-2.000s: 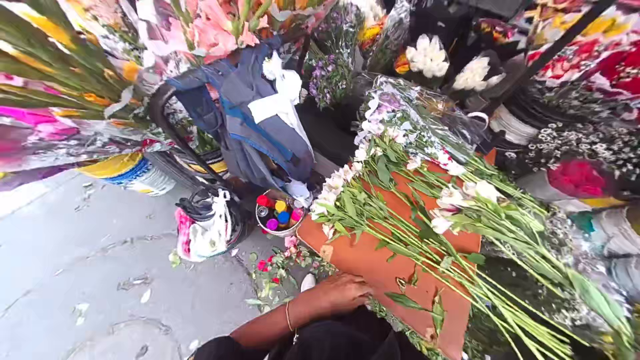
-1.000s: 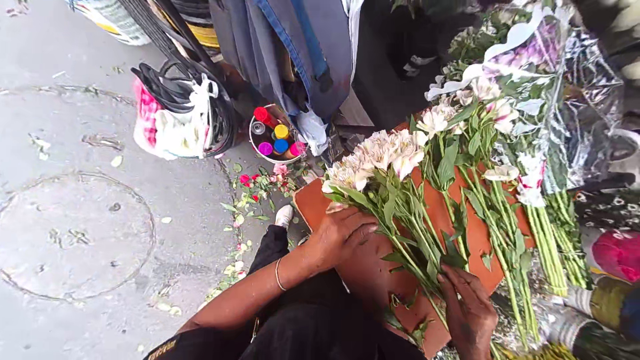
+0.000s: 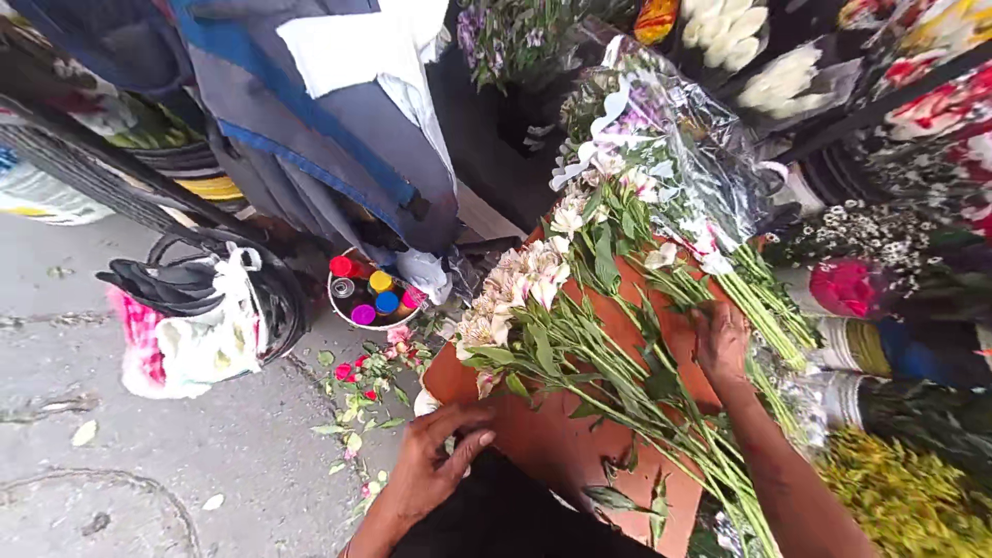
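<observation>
On an orange-brown board [image 3: 542,434] lie long-stemmed pale pink alstroemeria flowers [image 3: 515,287], their heads toward the upper left. My left hand [image 3: 446,457] is off the flowers at the board's lower left edge, fingers curved and apart, holding nothing that I can see. My right hand [image 3: 721,341] reaches across the stems to the board's right side, at the lower ends of a shorter group of alstroemeria stems [image 3: 674,283]; its grip on them is unclear. Beyond it lies a bouquet in clear plastic wrap [image 3: 690,155], its cut stems close to my right hand. Loose leaves [image 3: 620,496] lie on the board near me.
A bucket of spray cans with coloured caps [image 3: 376,298] stands left of the board, beside a bag with white and pink cloth [image 3: 209,333]. A blue-grey garment [image 3: 310,116] hangs above. Fallen petals and leaves [image 3: 364,387] litter the pavement. Buckets of yellow [image 3: 907,488] and white flowers [image 3: 783,85] stand to the right.
My left hand has come away from the flower heads toward me. My right hand has moved from the near stems to the far side of the board.
</observation>
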